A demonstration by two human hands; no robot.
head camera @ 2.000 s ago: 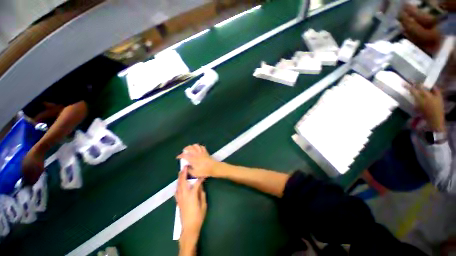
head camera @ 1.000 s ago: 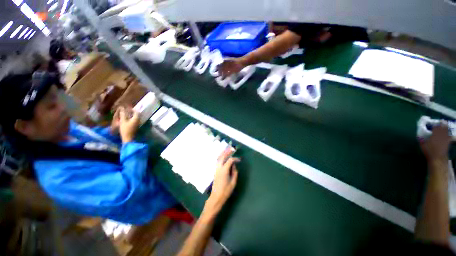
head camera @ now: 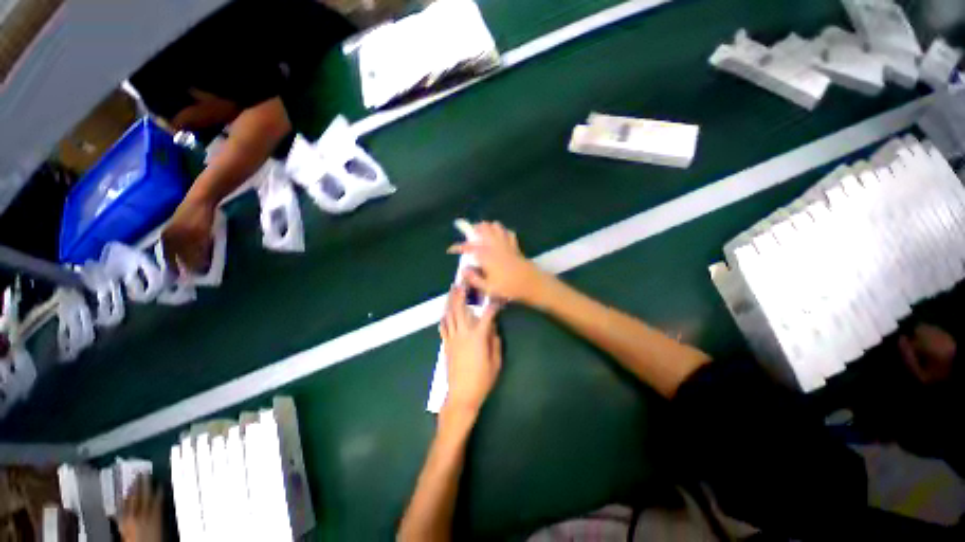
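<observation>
A slim white unit box [head camera: 436,383] lies slanted over the green bench by the pale rail. My left hand [head camera: 472,355] is closed around its middle. My right hand [head camera: 499,262] is at its upper end, fingers on a white wrapped product [head camera: 474,296] with a dark spot showing between my hands. A white tip sticks out above my right fingers. My fingers hide most of the product, so how far it sits inside the box cannot be told.
Open-box stacks stand at right [head camera: 857,254] and lower left [head camera: 238,476]. A white box [head camera: 635,141] and several more lie on the belt. Wrapped products [head camera: 339,180], a blue tote [head camera: 125,191] and another person's arm [head camera: 228,169] are opposite. A flat white stack [head camera: 423,53] lies beyond.
The view has swung back right. My left hand has left the left box stack and now holds a box. My right hand has brought the wrapped product from the belt to it.
</observation>
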